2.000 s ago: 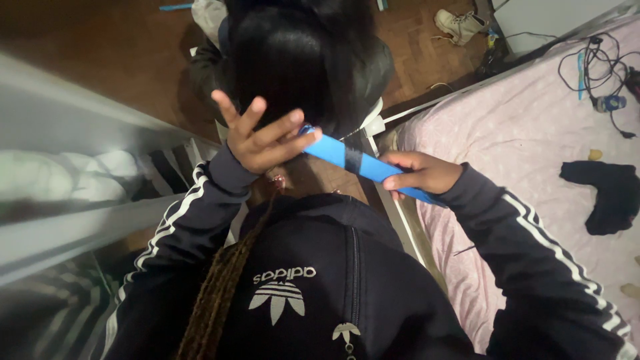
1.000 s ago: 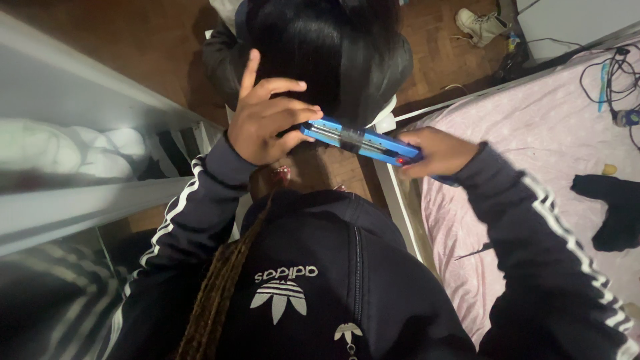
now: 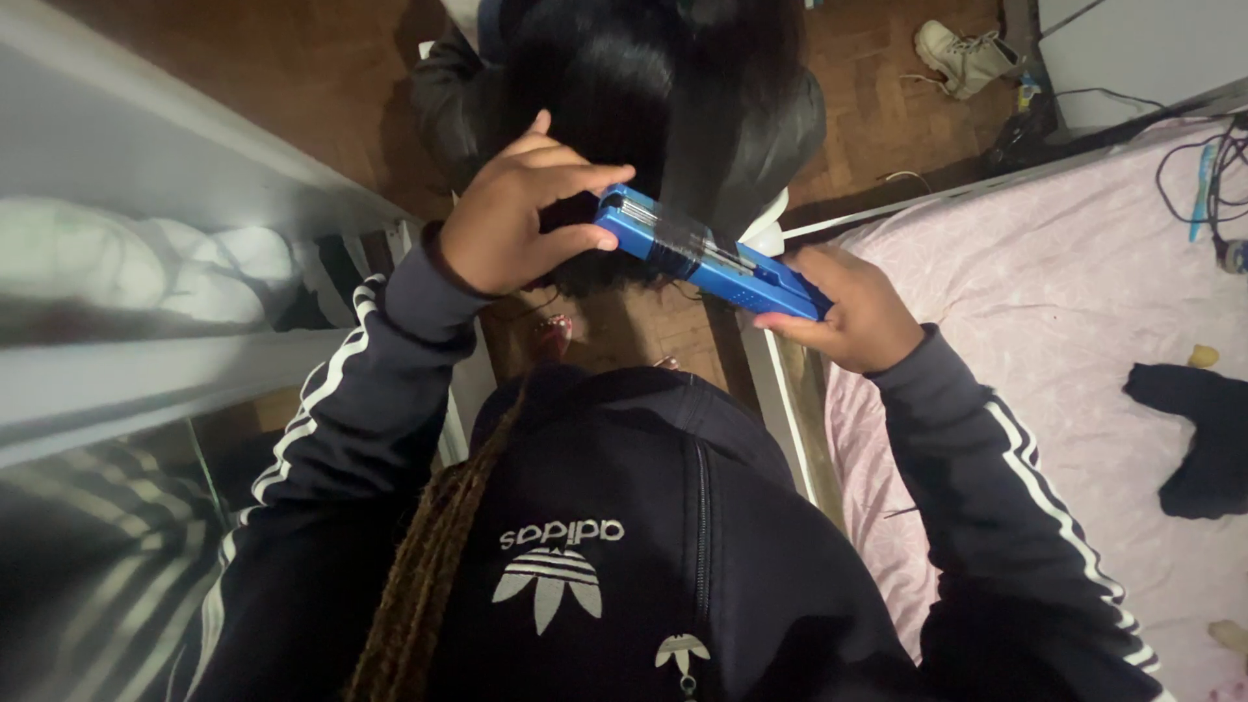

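Observation:
A blue flat iron [image 3: 751, 283] lies slantwise across the middle, with a band of dark hair pressed between or wrapped about its plates. My right hand [image 3: 846, 307] grips its lower right end. At the other end, the thumb and index finger of my left hand [image 3: 531, 205] touch or pinch the tip, the remaining fingers spread upward. Just beyond is another person's head with long, straight black hair [image 3: 595, 78], seen from above. Whether the plates are fully closed cannot be made out.
On the right stands a bed with a pink sheet [image 3: 985, 283], holding a black cloth item [image 3: 1199, 439] and tangled cables [image 3: 1219, 195]. A beige boot [image 3: 960, 58] lies on the wooden floor. White shelving [image 3: 175, 370] with pale rolled items runs along the left.
The blue flat iron has turned, so its plate edges now show where its broad face showed two seconds ago. Both hands stay near its two ends.

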